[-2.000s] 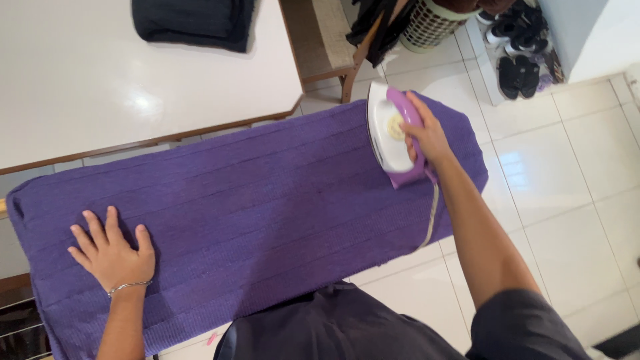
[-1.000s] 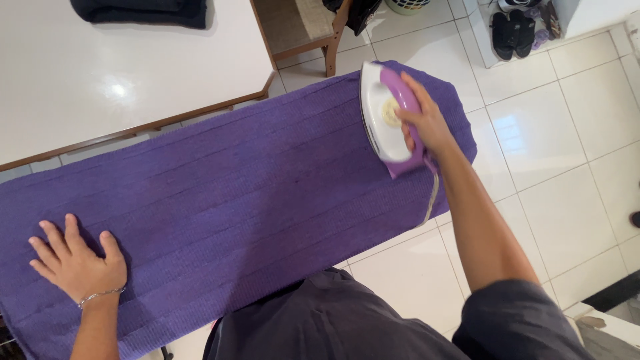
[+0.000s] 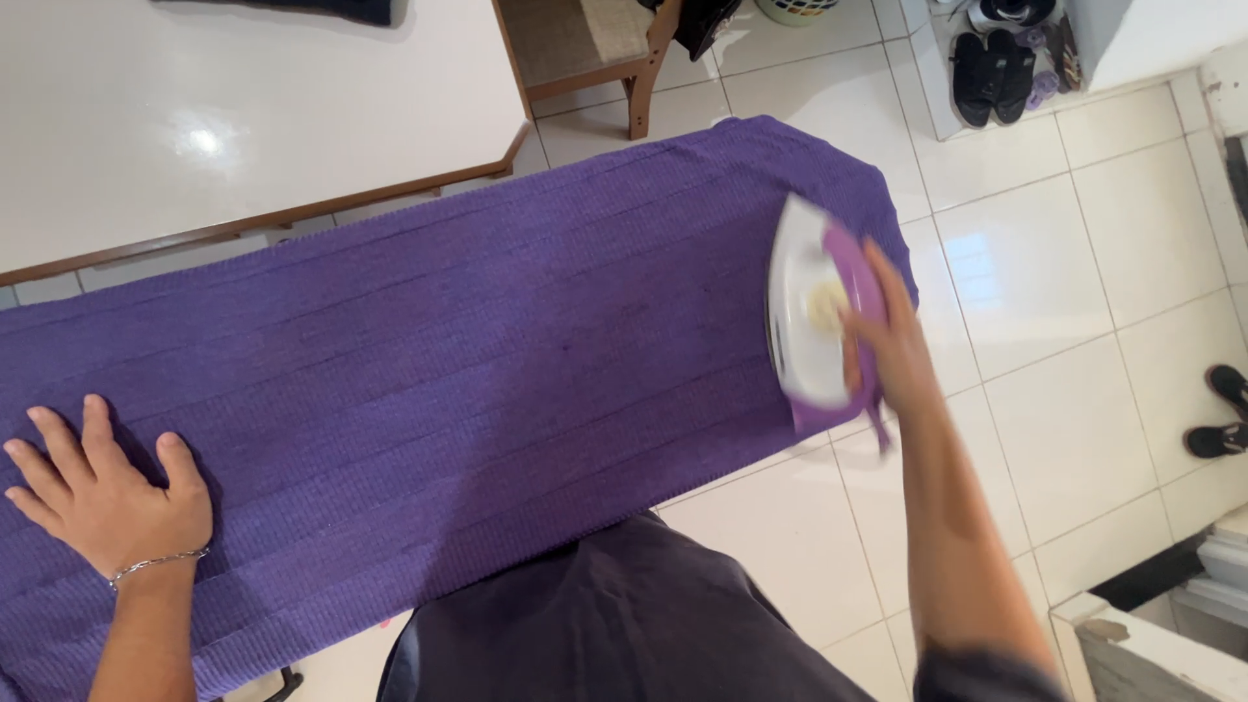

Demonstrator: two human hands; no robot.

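Note:
A purple ribbed cloth [image 3: 546,351] lies spread over a long board that narrows to a rounded end at the right. My right hand [image 3: 889,336] grips the handle of a white and purple clothes iron [image 3: 804,312], which is at the right end of the cloth with its tip toward the far edge. Hand and iron are slightly blurred. At the left, my left hand [image 3: 122,492] rests palm down on the cloth, fingers spread, with a chain bracelet at the wrist. The iron's soleplate is hidden from view.
A white table [image 3: 322,107] with a wooden edge stands beyond the board, dark folded cloth [image 3: 341,8] on it. Behind are a wooden chair [image 3: 585,44] and a basket [image 3: 798,8]. Black shoes [image 3: 990,78] sit upper right, other shoes [image 3: 1219,441] at the right edge, on white floor tiles.
The iron, held in my right hand, has moved nearer to the board's near edge. My left hand stays flat on the cloth. The view has shifted.

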